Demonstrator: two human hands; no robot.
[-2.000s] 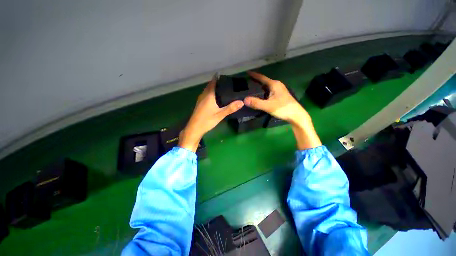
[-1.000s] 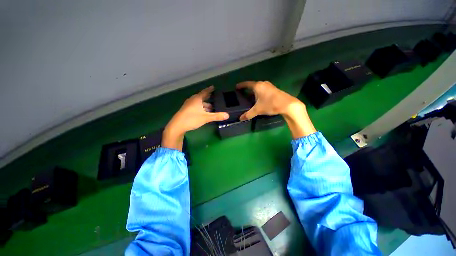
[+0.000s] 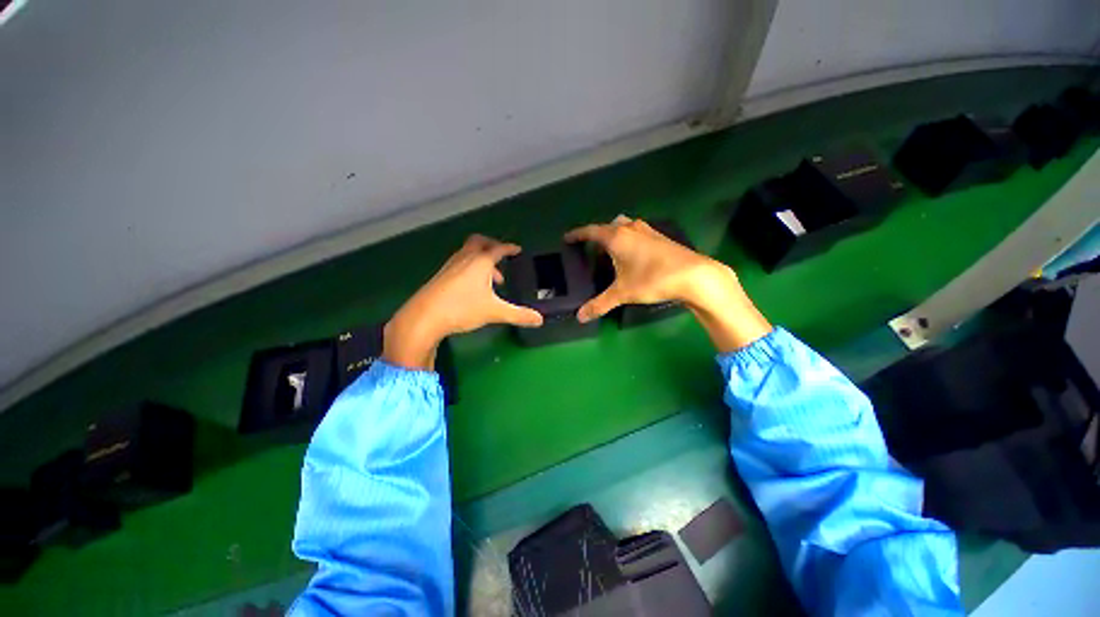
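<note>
A black box base [image 3: 557, 325] stands on the green conveyor belt in front of me. A black card insert [image 3: 574, 287] with a rectangular window sits in its top, and something pale shows through the window. My left hand [image 3: 464, 299] is around the insert's left side, thumb at the near edge. My right hand [image 3: 642, 271] is around its right side, thumb at the near right corner. A black box lid [image 3: 653, 311] stands close by on the right, partly hidden by my right hand.
Another box base with an insert [image 3: 290, 388] is at left, more black boxes [image 3: 139, 453] farther left. An open base [image 3: 784, 224] is at right. Folded card pieces [image 3: 651, 585] and a loose square [image 3: 712, 530] lie on the bench. A white post [image 3: 965, 283] crosses at right.
The insert has moved down from above the base into its top, and its window now shows something pale. Both hands came down with it and stay around it.
</note>
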